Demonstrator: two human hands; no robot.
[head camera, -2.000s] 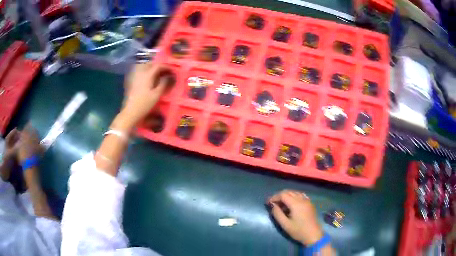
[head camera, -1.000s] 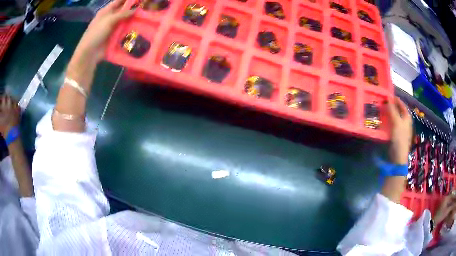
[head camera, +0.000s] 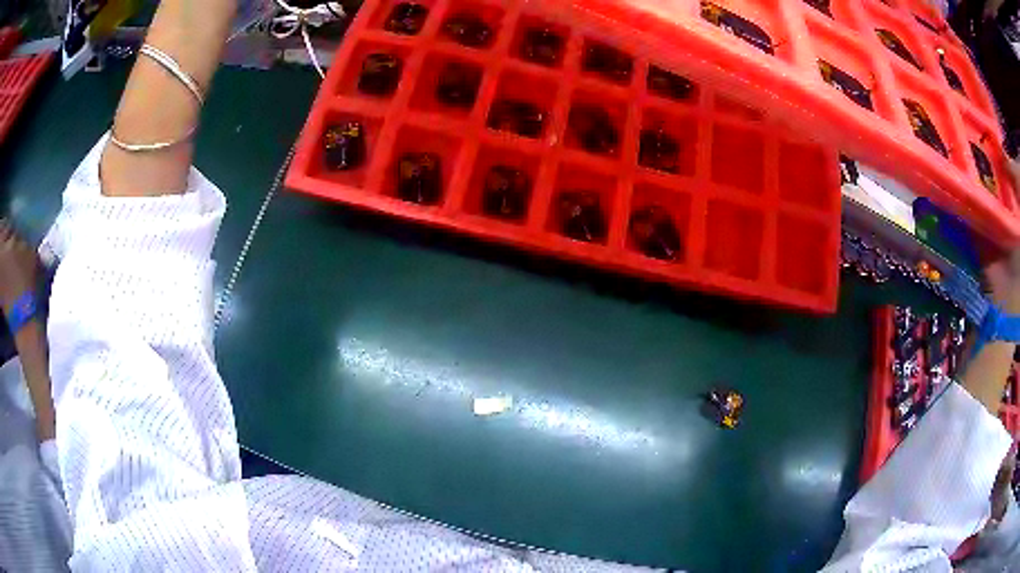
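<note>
A red foam tray (head camera: 772, 84) with screen assemblies in its pockets is raised and tilted at the upper right, cut off by the picture's edge. My right hand (head camera: 1006, 269) is at its right corner, partly cut off. My left forearm reaches up past the top edge; the left hand itself is out of the picture. Below the raised tray, a second red tray (head camera: 733, 284) lies on the mat, with dark screen assemblies in its left and middle pockets and bare pockets at its right. A screen assembly (head camera: 725, 406) and a small cream-white piece (head camera: 492, 404) lie on the green mat.
Another red tray (head camera: 880, 392) crowded with dark and silver parts is at the right. A row of small parts (head camera: 884, 260) runs along the bench edge. A blue bin (head camera: 945, 227) is behind it. A co-worker's arm with a blue wristband (head camera: 22, 310) is at the left edge.
The upper tray has moved up and right with my right hand, uncovering the tray beneath. My left hand has moved up out of the picture.
</note>
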